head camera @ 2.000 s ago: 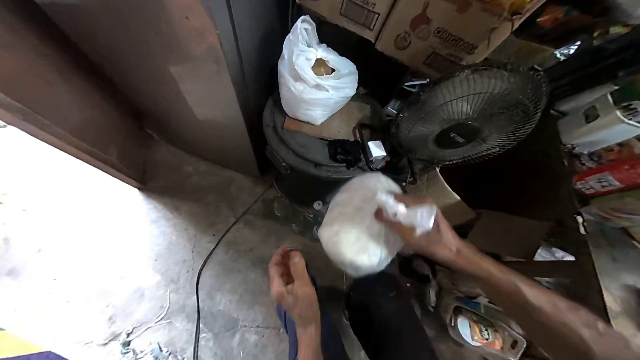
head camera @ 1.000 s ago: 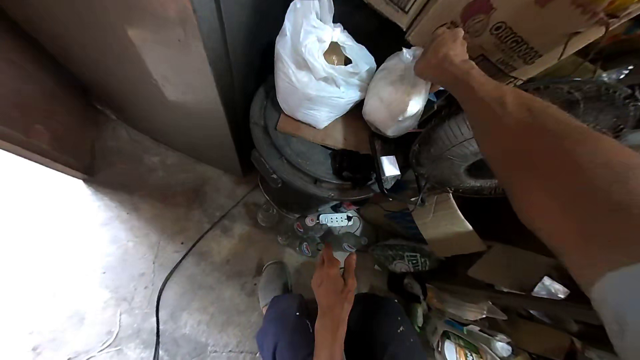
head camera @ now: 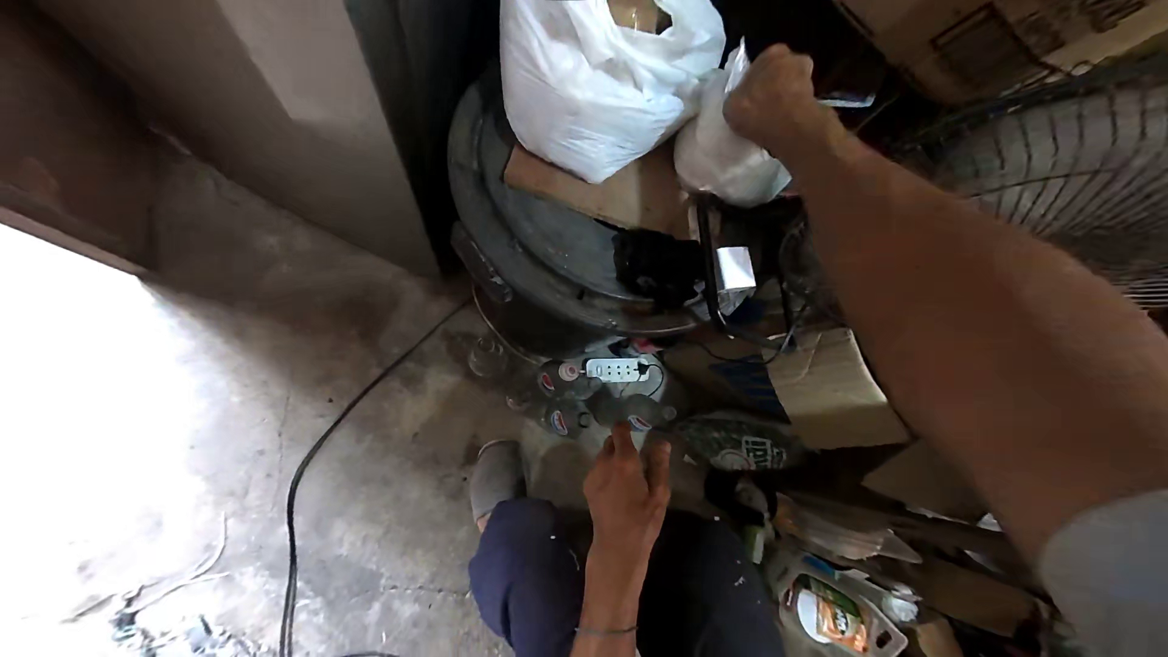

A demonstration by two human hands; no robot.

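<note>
My right hand [head camera: 774,91] is closed on the gathered top of a small white plastic bag [head camera: 725,155], which rests upright at the right side of a round metal lid. Beside it, touching, stands a larger white plastic bag [head camera: 602,82] with something brown inside its opening. Under the bags lies a piece of cardboard [head camera: 602,190] on the dark round lid [head camera: 547,237]. My left hand [head camera: 628,484] is low over my knees, fingers apart and holding nothing, near several glass bottles [head camera: 558,418] and a white power strip [head camera: 617,370].
A black cable [head camera: 319,447] runs across the concrete floor. A fan's wire guard [head camera: 1068,164] and a cardboard box [head camera: 1022,46] are at upper right. An open carton [head camera: 835,388] and a plastic jug [head camera: 844,616] sit at right. A wall pillar [head camera: 319,119] rises at left.
Two seconds ago the small bag was in my right hand above my lap; it now rests beside the larger bag, still gripped at the top. My left hand stays low.
</note>
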